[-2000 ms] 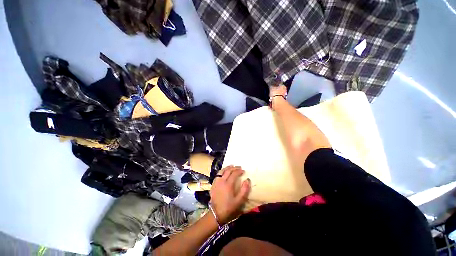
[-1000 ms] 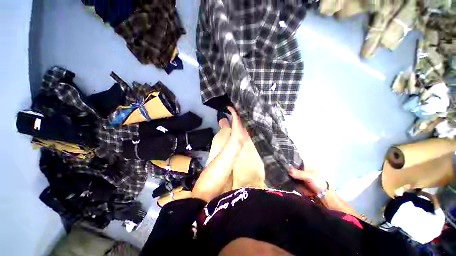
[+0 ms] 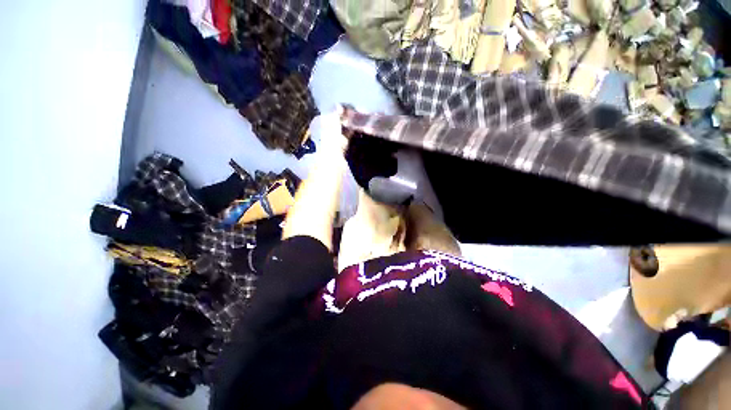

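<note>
A large black, grey and white plaid cloth (image 3: 513, 148) is stretched out in the air to the right edge of the view, with its dark side showing below. My left hand (image 3: 335, 124) is raised at the left end of the cloth and grips its edge; the fingers are blurred and overexposed. My right hand is not in view. The cloth's right end is cut off by the edge of the picture.
Dark plaid pieces and tied bundles (image 3: 184, 280) are heaped at left. Brown plaid pieces (image 3: 280, 112) lie at upper left. Khaki bundles (image 3: 553, 40) spread across the top right. A kraft paper roll (image 3: 681, 280) lies at right, above a partly visible person in white (image 3: 696, 358).
The plaid cloth has gone from hanging down in front of me to stretched out rightward. My left hand has moved up and left with its edge. My right hand has left the view.
</note>
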